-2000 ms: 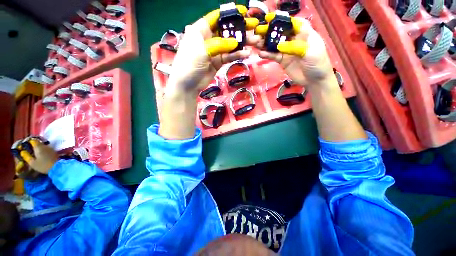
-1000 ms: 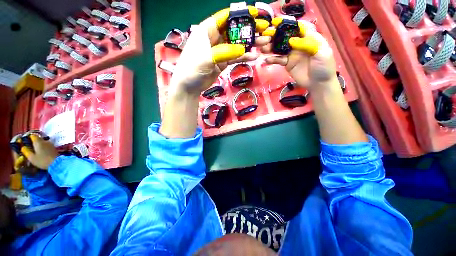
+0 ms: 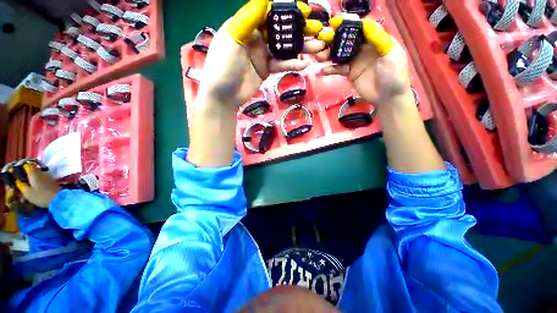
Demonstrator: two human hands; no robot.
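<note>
My left hand (image 3: pixel 241 58), with yellow finger cots, holds a smartwatch (image 3: pixel 286 30) at the top middle. Its black screen faces me and shows a column of white icons with text. My right hand (image 3: pixel 378 64), also with yellow cots, holds a second smartwatch (image 3: pixel 347 41), slightly tilted, its screen showing rows of small icons or text. The fingers of both hands nearly meet between the watches. Below them is a pink foam tray (image 3: pixel 317 145) with looped watches in its pockets; my hands and forearms hide parts of it.
More pink trays with looped watches stand at the right (image 3: pixel 510 137) and upper left (image 3: pixel 156 30). Another tray (image 3: pixel 145 140) at the left holds watches, clear film and a white paper slip (image 3: pixel 63 156). A neighbour's hand (image 3: pixel 40 186) holds watches at the far left. The bench top (image 3: pixel 305 177) is green.
Both held screens changed: the left from a coloured face to an icon list, the right to rows of small icons. The left thumb has moved off the front of its watch. The view shifted slightly.
</note>
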